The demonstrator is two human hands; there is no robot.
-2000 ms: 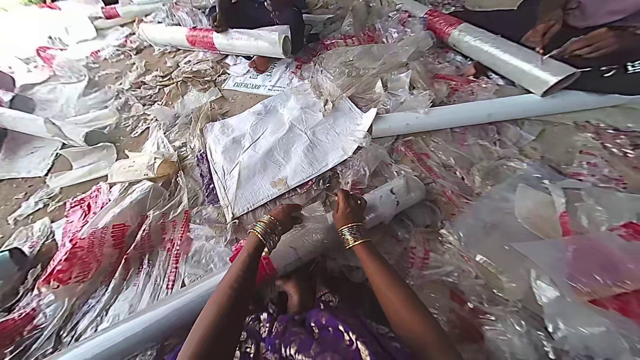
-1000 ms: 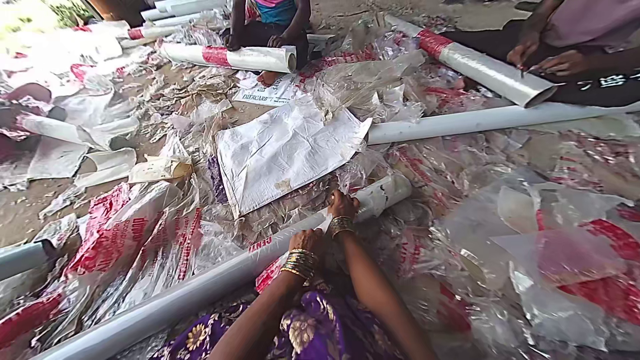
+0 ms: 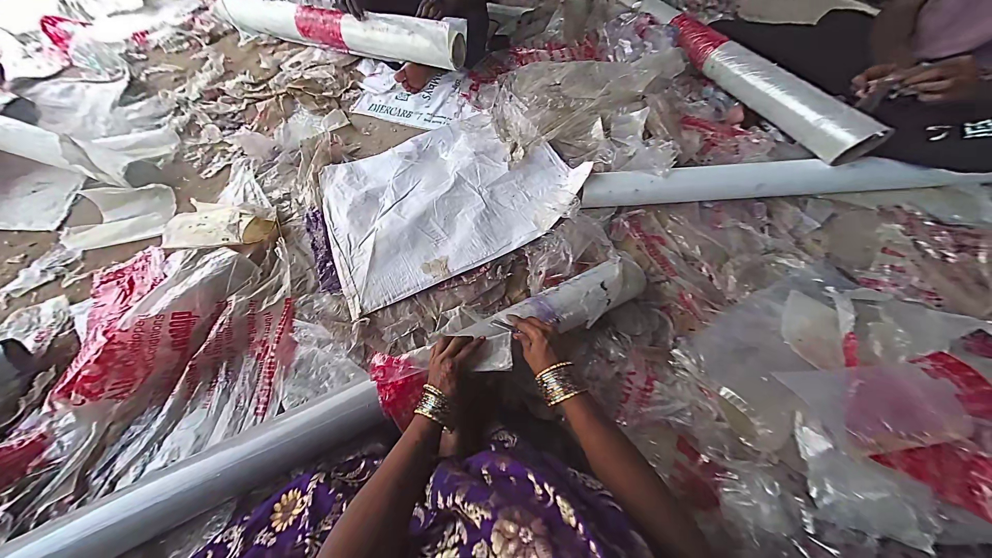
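Note:
A long grey-white plastic pipe [image 3: 256, 448] lies slantwise across my lap, from the lower left to the middle. Clear plastic film [image 3: 494, 353] and a red printed piece of film [image 3: 397, 384] lie on its upper part. My left hand [image 3: 449, 368] rests with bent fingers on the film over the pipe. Just to its right, my right hand [image 3: 535, 341] has its fingertips pinched at the film's edge; a thin light piece, too small to name, shows by them. Both wrists wear bangles. Beyond the pipe lies a creased white plastic sheet [image 3: 449, 201].
Torn clear and red film [image 3: 147, 333] covers the ground around me. Another pipe [image 3: 759, 182] lies behind at right. Two people sit opposite, each with a red-banded pipe: one at the top [image 3: 387, 35], one at the upper right [image 3: 790, 97]. Curled white pieces [image 3: 124, 213] lie at left.
My hands were close together on the pipe one second ago, the right reaching farther up it; now they are apart. The red film shows again beside my left hand. The view has shifted.

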